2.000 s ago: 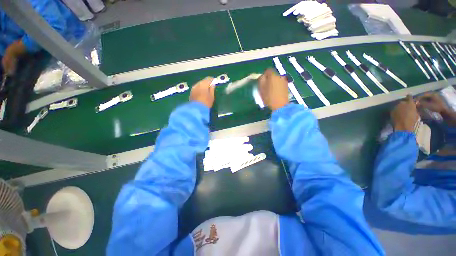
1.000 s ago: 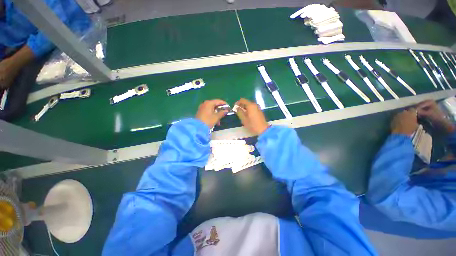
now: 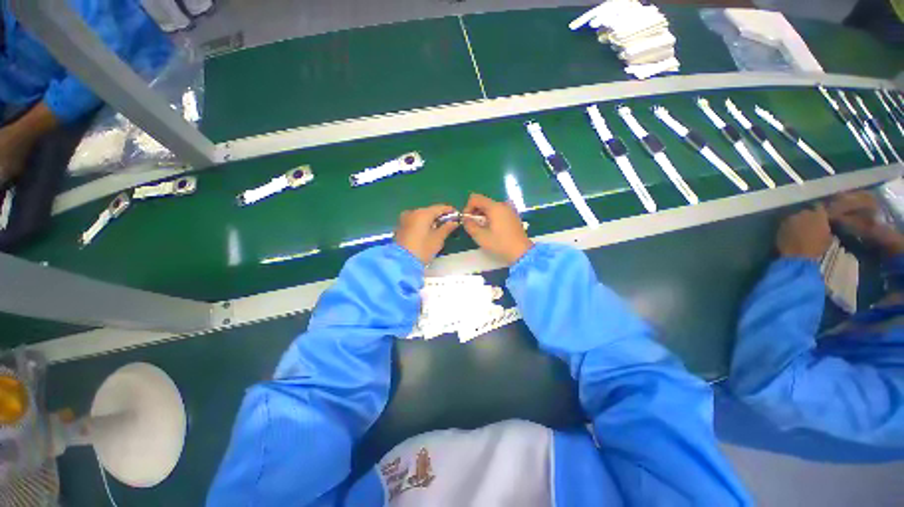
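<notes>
My left hand [image 3: 426,233] is closed on a part-assembled smartwatch [image 3: 448,218] above the near side of the green conveyor belt [image 3: 327,223]. My right hand [image 3: 498,230] pinches a white strap half [image 3: 476,216] against it, fingertips almost touching. The fingers hide most of both pieces, and I cannot tell whether they are joined. A strap pile [image 3: 456,305] lies on the near bench just below my hands.
Part-assembled watches [image 3: 388,168] lie on the belt's left. Finished watches [image 3: 561,174] lie slantwise to the right. A metal post [image 3: 124,84] and white fan [image 3: 139,424] are at left. A neighbour's hands [image 3: 805,233] are at right. A far strap pile [image 3: 634,40] is opposite.
The watches on the belt have shifted right. My hands have come from apart over the belt to together near its close rail. The blurred white strap and nearest part-assembled watch no longer show on the belt.
</notes>
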